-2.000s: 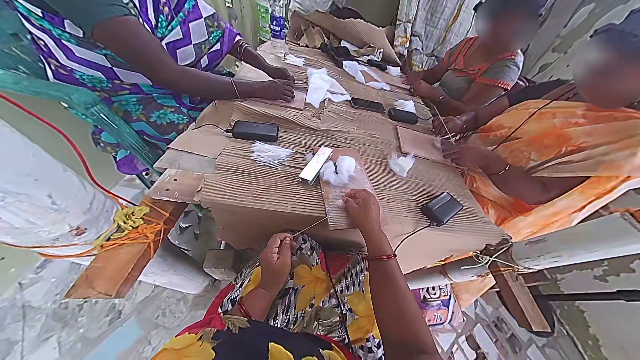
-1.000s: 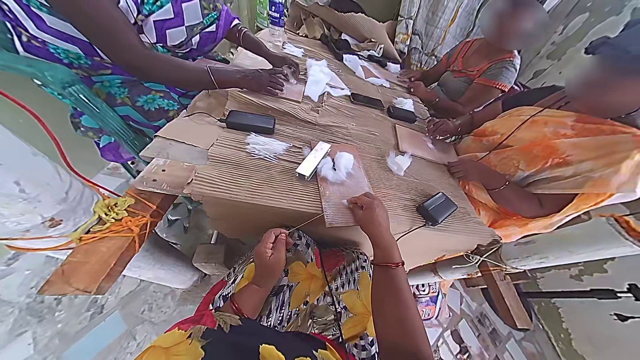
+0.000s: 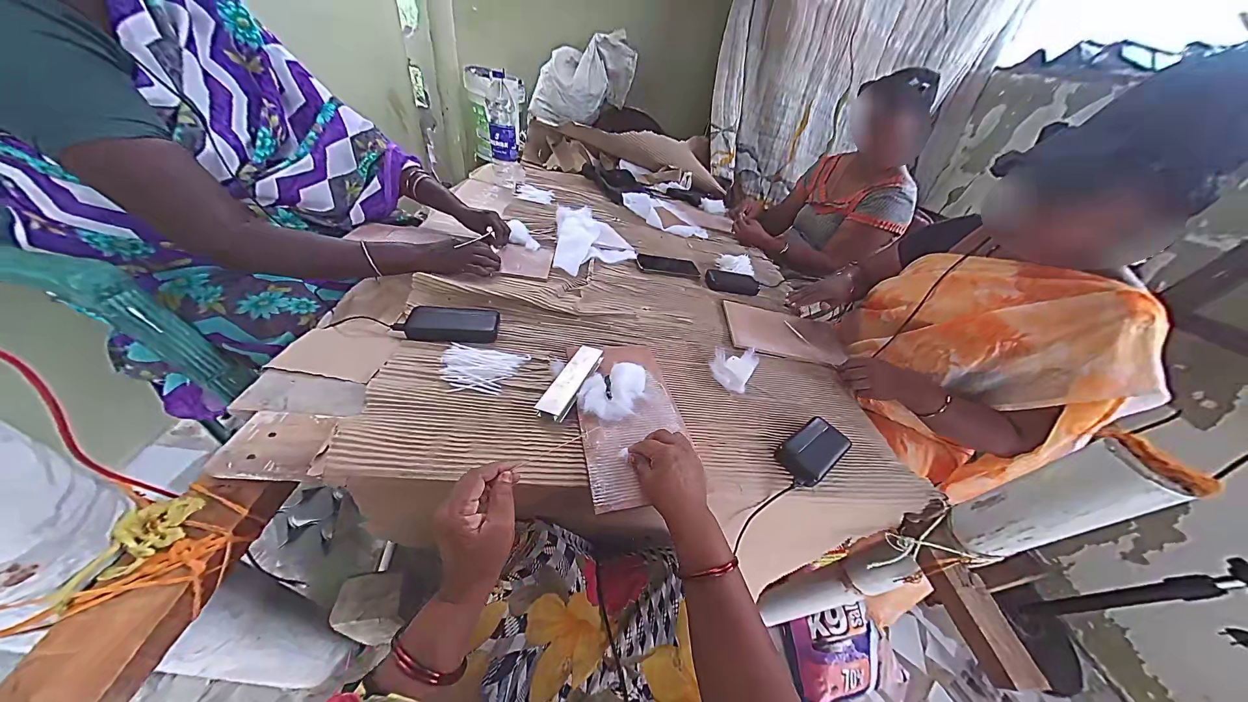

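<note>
My left hand [image 3: 478,522] pinches one end of a thin stick [image 3: 546,454] just off the near table edge. The stick runs up and right toward the board. Bent over a flat reddish-brown board [image 3: 634,487], my right hand [image 3: 669,472] has its fingertips together near a small white bit; what they grip is hidden. On the board's upper part lies a fluffy tuft of white cotton [image 3: 616,392]. A pale, metallic-looking bar [image 3: 569,383] rests across the board's left edge. Left of it is a loose pile of thin white sticks [image 3: 478,369].
Corrugated cardboard [image 3: 409,439] covers the table. Black boxes with cords [image 3: 451,324] [image 3: 813,451] lie left and right, a phone [image 3: 667,265] farther back. A co-worker's hands [image 3: 468,255] work at left; two people sit at right. A plastic bottle [image 3: 503,136] stands at the far end.
The view has tilted up, showing more of the far wall. My hands stay near the board's lower end. The co-worker at left now holds a thin stick between both hands.
</note>
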